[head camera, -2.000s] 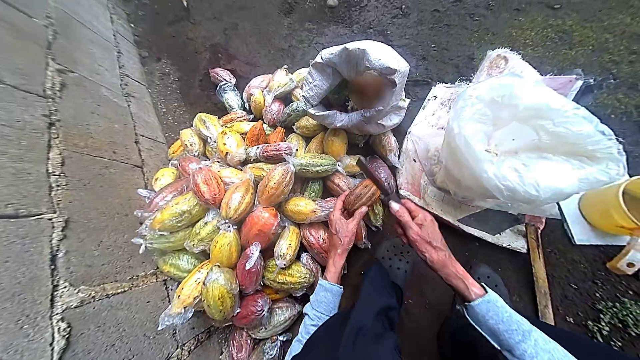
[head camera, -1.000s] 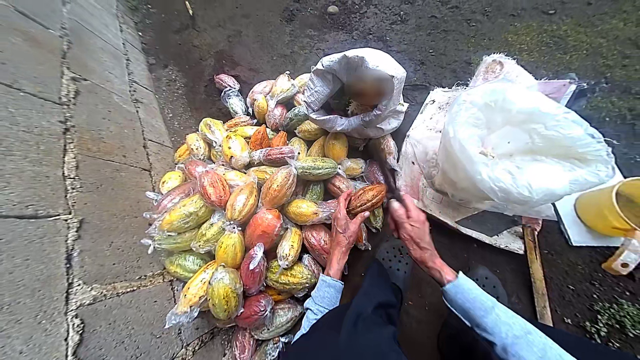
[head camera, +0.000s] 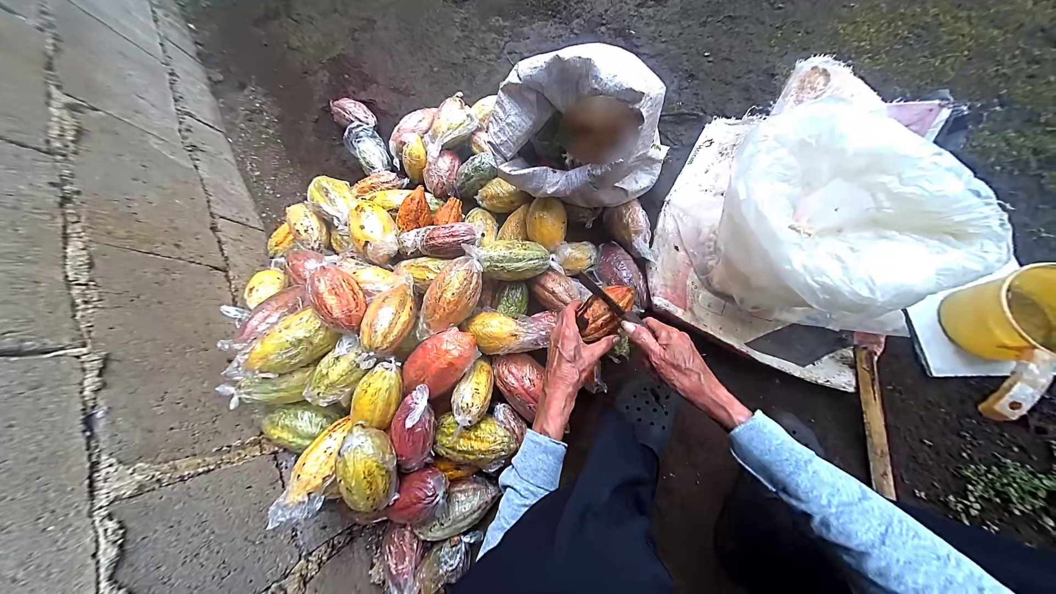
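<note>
My left hand (head camera: 571, 359) grips an orange-brown cacao pod (head camera: 606, 313) at the right edge of the pile. In my right hand (head camera: 672, 355) is a knife (head camera: 601, 292), its dark blade lying across the top of that pod. How deep the blade sits in the pod, I cannot tell. Beside and beneath my left hand lie cacao pods in red, yellow and green, many in clear plastic, such as a red one (head camera: 440, 361) and a yellow one (head camera: 377, 395).
An open white woven sack (head camera: 528, 95) stands behind the pile; its contents are blurred. To the right, a large clear plastic bag (head camera: 858, 214) rests on a flattened sack (head camera: 697, 186), near a yellow plastic mug (head camera: 978, 322) and a wooden stick (head camera: 873, 421). Stone paving (head camera: 148, 330) borders the left.
The knife blade, held beside the pod earlier, now lies across it. My right hand has shifted a little toward the pod. My left hand still holds the pod.
</note>
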